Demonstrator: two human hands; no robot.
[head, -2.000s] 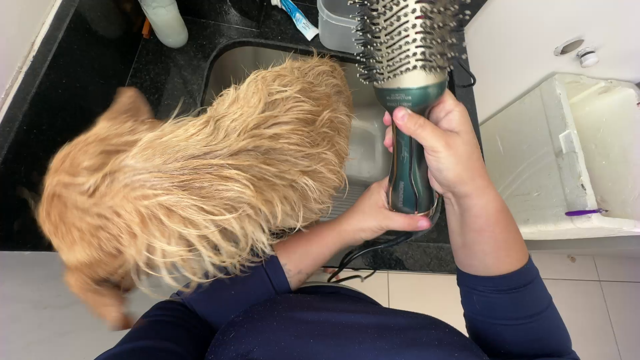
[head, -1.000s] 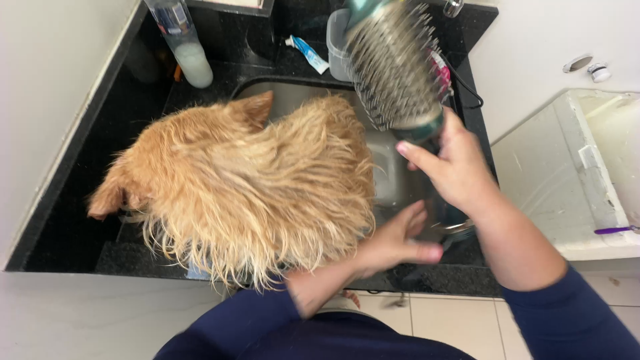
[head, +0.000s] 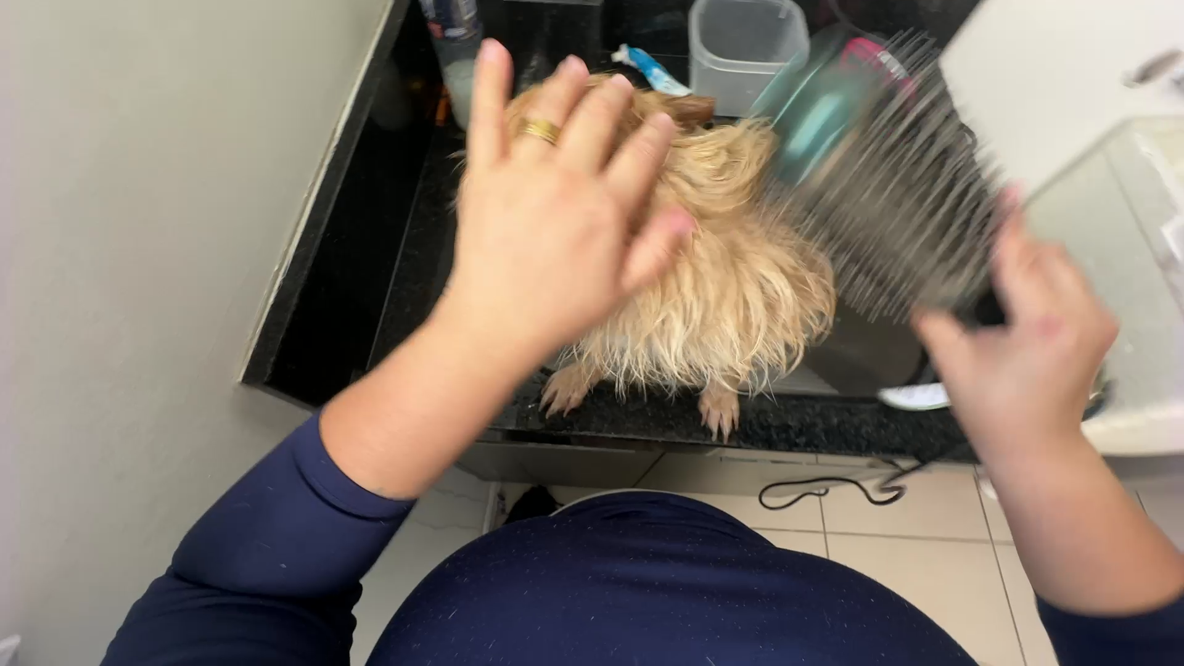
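Note:
A tan long-haired dog (head: 712, 305) with damp-looking fur stands on the black stone counter, two paws at its front edge. My left hand (head: 555, 203), a gold-coloured ring on one finger, is spread above the dog's head and back and hides part of them; whether it touches the fur I cannot tell. On the right my right hand (head: 1036, 324) holds a round hot-air brush (head: 897, 185) with a green body. The brush is blurred, its bristles beside the dog's flank, and my fingers hide where they grip it.
A clear plastic tub (head: 747, 55), a blue and white tube (head: 655, 70) and a bottle (head: 458, 65) stand or lie along the back. The sink is partly hidden behind the brush. A black cord (head: 832, 490) hangs before the counter edge (head: 814, 421). A white basin (head: 1128, 277) is at right.
My left hand has risen from beside the sink to over the dog. The brush has swung from upright to a tilt, its bristled part now toward my right hand. The dog has turned, its paws now showing.

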